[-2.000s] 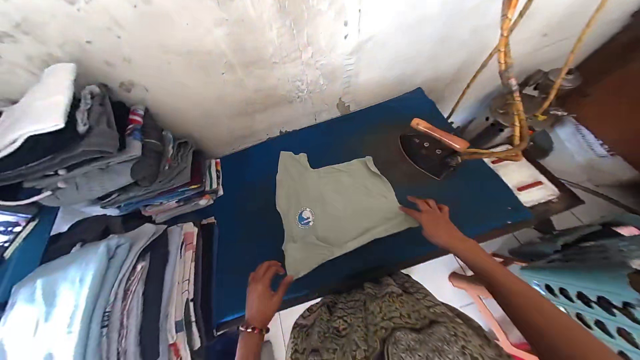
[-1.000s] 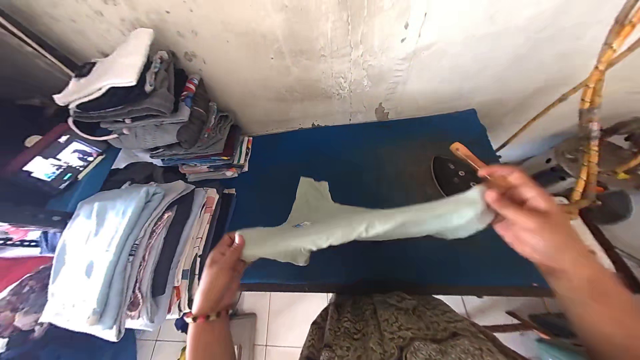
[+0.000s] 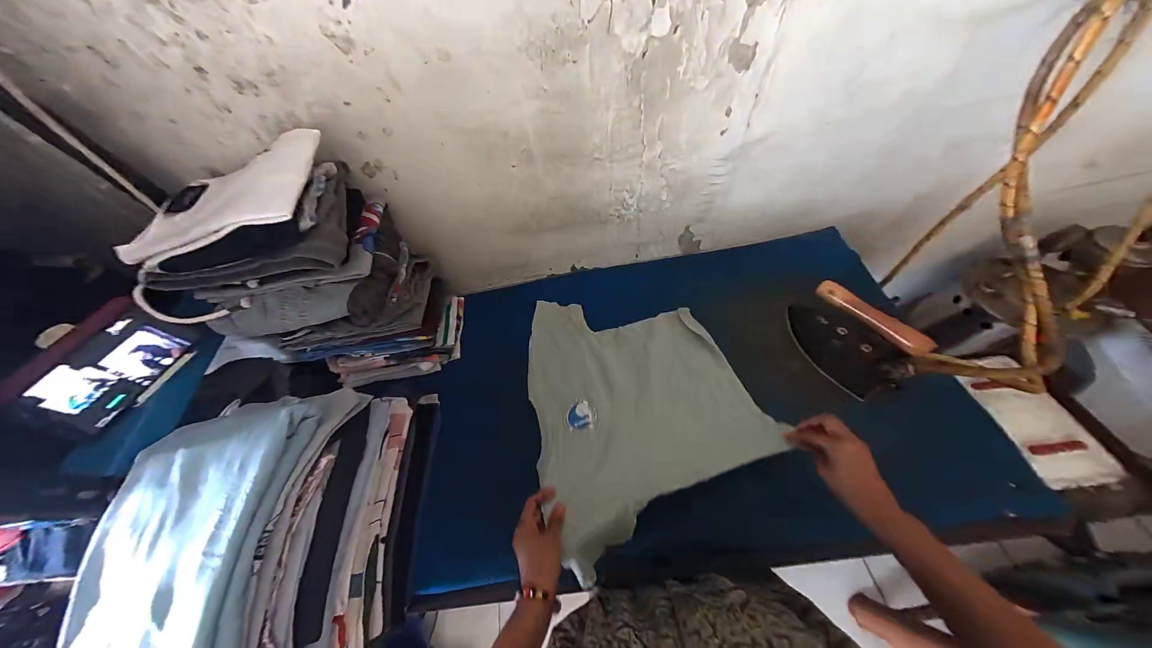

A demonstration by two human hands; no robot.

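A small pale green shirt (image 3: 648,396) with a round blue-and-white print lies spread on the blue cloth of a table (image 3: 477,432). My right hand (image 3: 832,454) pinches the shirt's lower right corner between thumb and fingers. At its lower left edge is my left hand (image 3: 540,540), with a beaded bracelet on the wrist; whether its fingers grip the fabric is hard to tell. A little of the shirt hangs over the table's front edge. An electric iron (image 3: 846,346) with an orange-brown handle rests beyond my right hand, its wrapped cord leading right.
Stacks of folded clothes (image 3: 279,261) and a row of folded garments (image 3: 216,504) stand at the left, near a lit screen (image 3: 108,378). A white cloth (image 3: 1048,423) lies at the right. The iron's cord (image 3: 1026,225) loops upward there. A stained wall borders the table's back.
The shirt was held stretched in a narrow, bunched strip between both hands one second ago; now it lies spread out. My right hand has come down and away from beside the iron's handle.
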